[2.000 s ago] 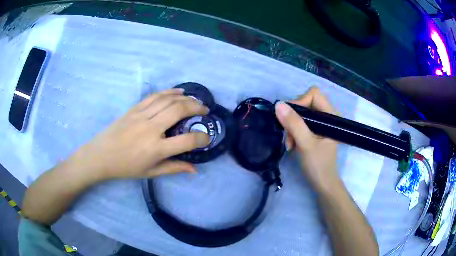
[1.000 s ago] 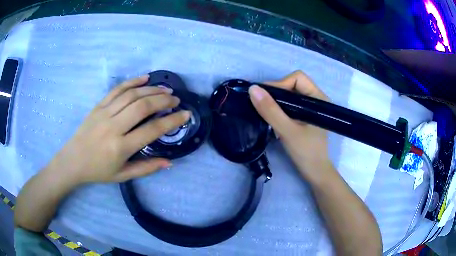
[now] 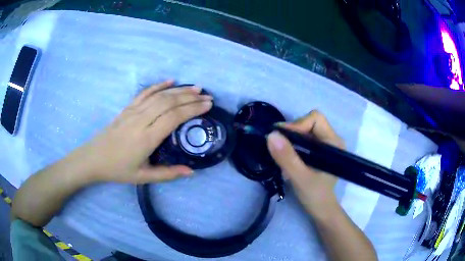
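Observation:
A black headphone set lies on the white foam, its headband (image 3: pixel 204 246) curving toward me. My left hand (image 3: pixel 137 130) is on the black speaker baffle (image 3: pixel 219 153), fingers over its far edge and thumb at its near edge; the driver's white centre disc (image 3: pixel 196 135) shows. Just right of it lies the open, hollow ear cup housing (image 3: pixel 252 148). My right hand (image 3: pixel 311 163) grips the black glue syringe (image 3: pixel 352 168) like a pen, with its front end over the housing. The tip is not clear to see. A yoke hinge (image 3: pixel 275 184) joins housing and headband.
A phone (image 3: pixel 19 90) lies at the left of the foam sheet (image 3: pixel 86 56). The green conveyor (image 3: pixel 285 20) runs behind, with a dark headband on it. A purple-glowing lamp (image 3: pixel 450 58) is at upper right. A blue-and-white packet (image 3: pixel 428 171) lies at the right edge.
My left fingers have moved off the driver's centre, baring the white disc. The syringe's front end has moved from the housing's far rim toward its middle, and its rear has swung toward me.

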